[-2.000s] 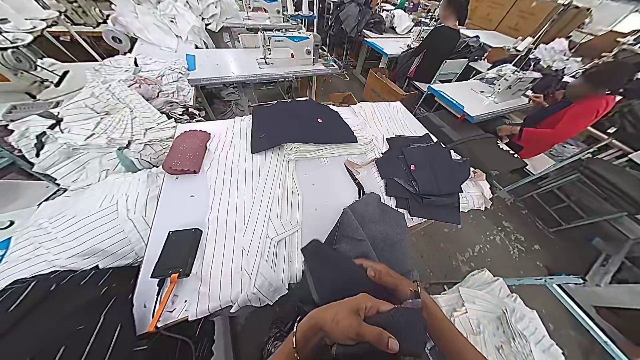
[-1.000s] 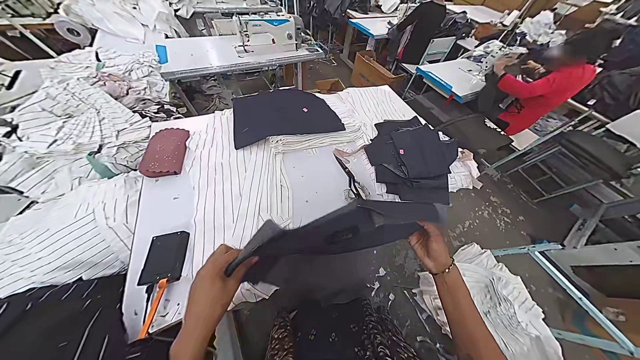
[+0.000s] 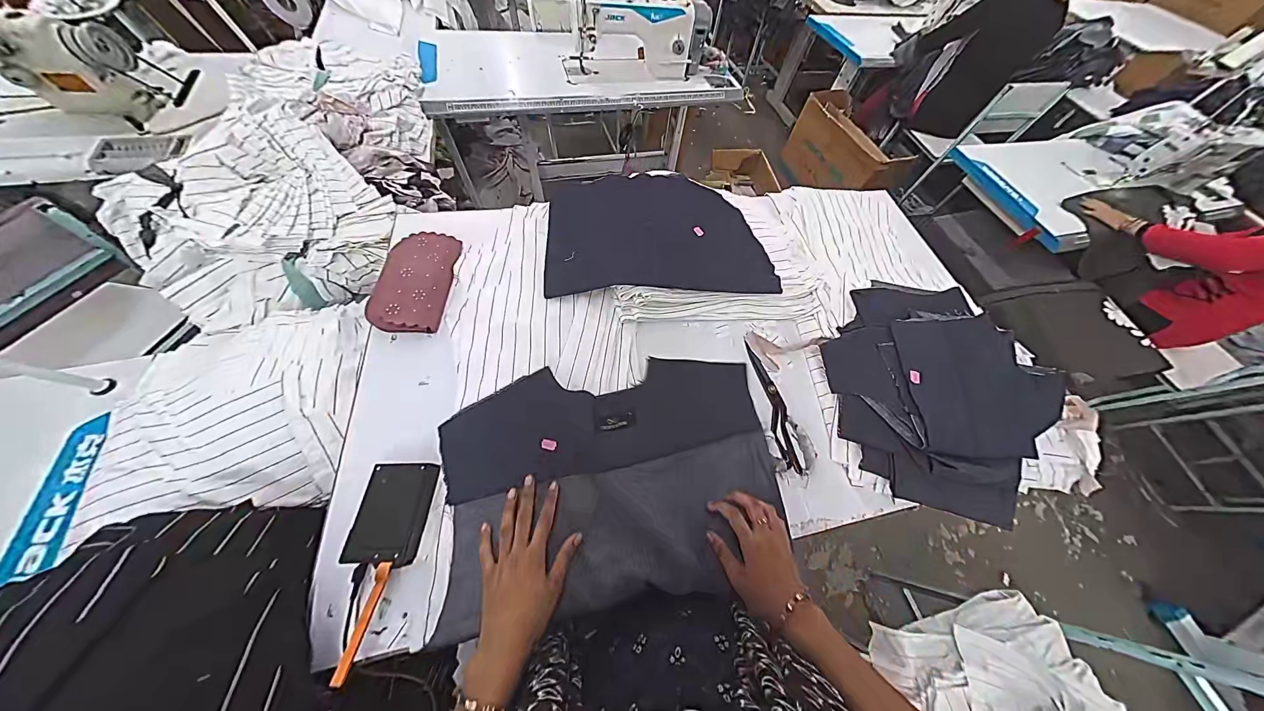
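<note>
A dark garment panel [image 3: 632, 523] lies spread on the white table at the near edge, a navy yoke along its top with a neck notch, a small label and a pink sticker. My left hand [image 3: 523, 553] rests flat on its left part, fingers apart. On the right part, my right hand [image 3: 755, 553] lies with fingers slightly bent and spread, gripping nothing. Right of the panel are black-handled scissors [image 3: 780, 420]. Farther right sits a pile of navy cut pieces [image 3: 938, 395]. Beyond the panel, a navy piece [image 3: 652, 237] tops a stack of striped white fabric [image 3: 721, 301].
A maroon case [image 3: 415, 281] and a black device [image 3: 392, 513] with an orange strap lie along the table's left side. Striped fabric heaps [image 3: 247, 415] adjoin it. A sewing machine [image 3: 642, 35] stands beyond. At right, a person in red [image 3: 1200, 276] works at another table.
The dark panel, held up between both my hands a second ago, now lies flat on the table. My hands have let go of its edges and rest on top of it.
</note>
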